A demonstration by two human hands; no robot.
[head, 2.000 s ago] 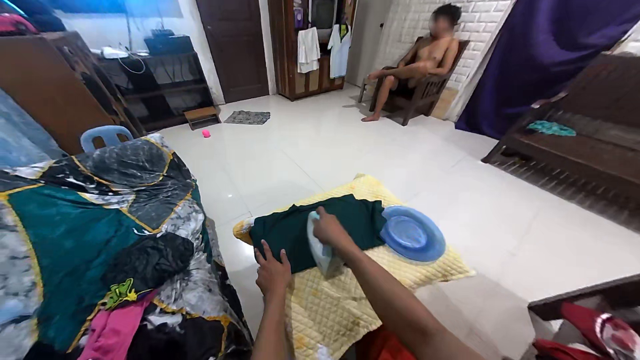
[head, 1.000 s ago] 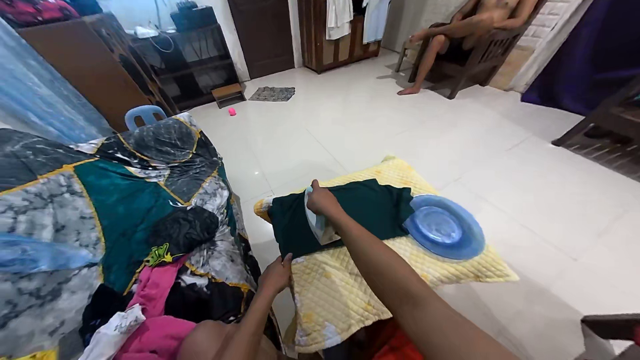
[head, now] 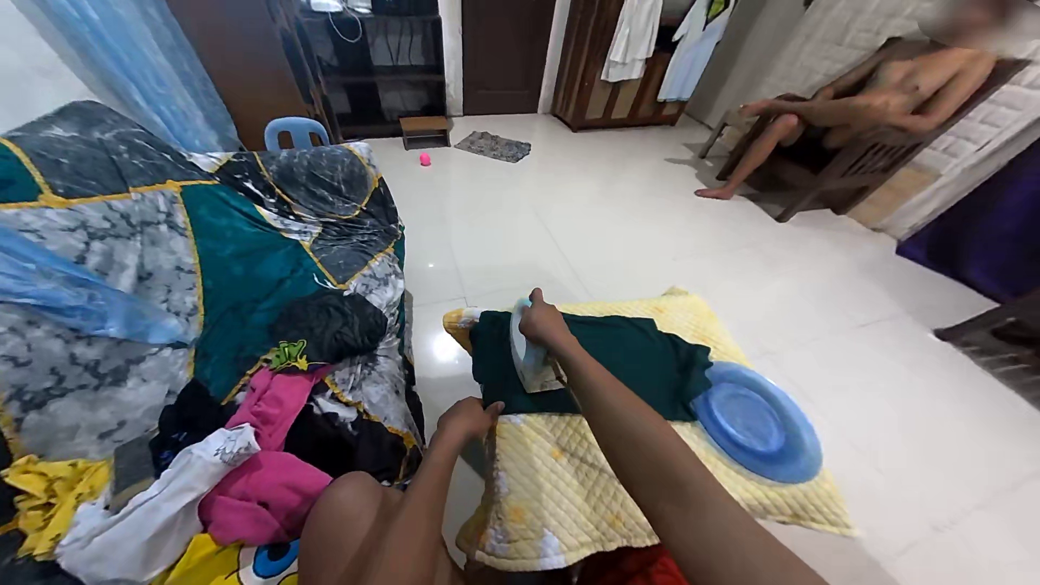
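A clothes iron [head: 528, 361] rests on a dark green garment [head: 626, 361], near its left end, with my right hand [head: 546, 321] closed around its handle. The garment lies across a yellow quilted cloth [head: 581, 487]. At the garment's near left corner, my left hand [head: 470, 420] pinches the edge between thumb and fingers. A blue plastic basin or lid [head: 800, 439] lies on the right side of the quilted cloth, touching the garment's right end. The iron's soleplate is hidden against the fabric.
Left is a bed or sofa under a patchwork cover [head: 244, 276], with a heap of clothes [head: 268, 496] near me. A person [head: 877, 97] sits in a wooden chair [head: 861, 166] at the back right. A small pink ball [head: 425, 159] and a mat [head: 494, 146] lie on the floor.
My left hand was spread flat on the garment's left part two seconds ago; it now grips the near left corner. The iron has moved toward the garment's left end. The view has shifted.
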